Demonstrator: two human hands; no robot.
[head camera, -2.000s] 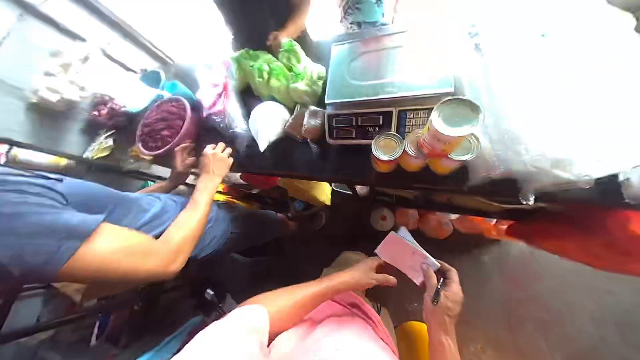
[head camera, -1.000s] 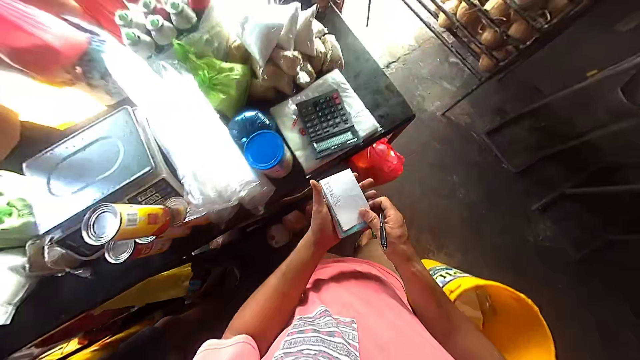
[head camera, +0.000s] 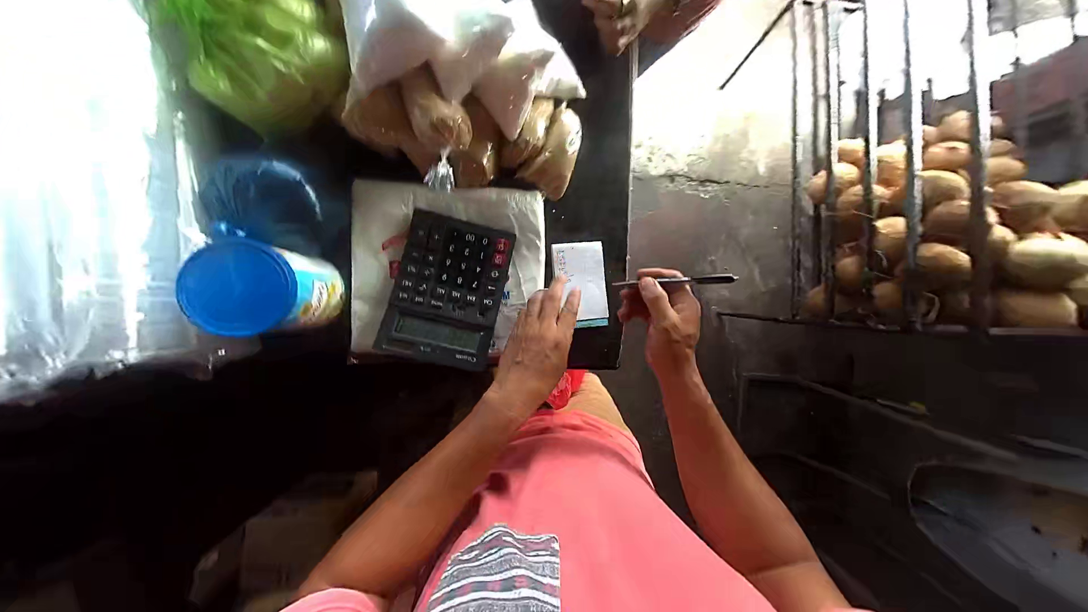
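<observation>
A small paper notepad (head camera: 586, 285) with handwriting lies on the dark tabletop (head camera: 593, 183) near its right edge. The fingers of my left hand (head camera: 537, 340) rest on the notepad's lower left part, pressing it flat without gripping. To the right of the notepad, just past the table edge, my right hand (head camera: 667, 319) holds a dark pen (head camera: 712, 279) roughly level between thumb and fingers. A black desk calculator (head camera: 449, 289) sits left of my left hand, on a white plastic-covered pad (head camera: 367, 229).
A blue-lidded container (head camera: 236, 287) lies left of the calculator. Filled plastic bags (head camera: 476, 93) and a green plastic bag (head camera: 263, 59) stand behind. Clear plastic (head camera: 76, 195) covers the far left. Metal bars (head camera: 909, 170) hold back round brown produce (head camera: 943, 212) at right. Another person's hand (head camera: 620, 19) shows at the top.
The view has swung right. The notepad, held in my hands one second ago, now lies on the table under my left fingers. My right hand has come away from it, still holding the pen.
</observation>
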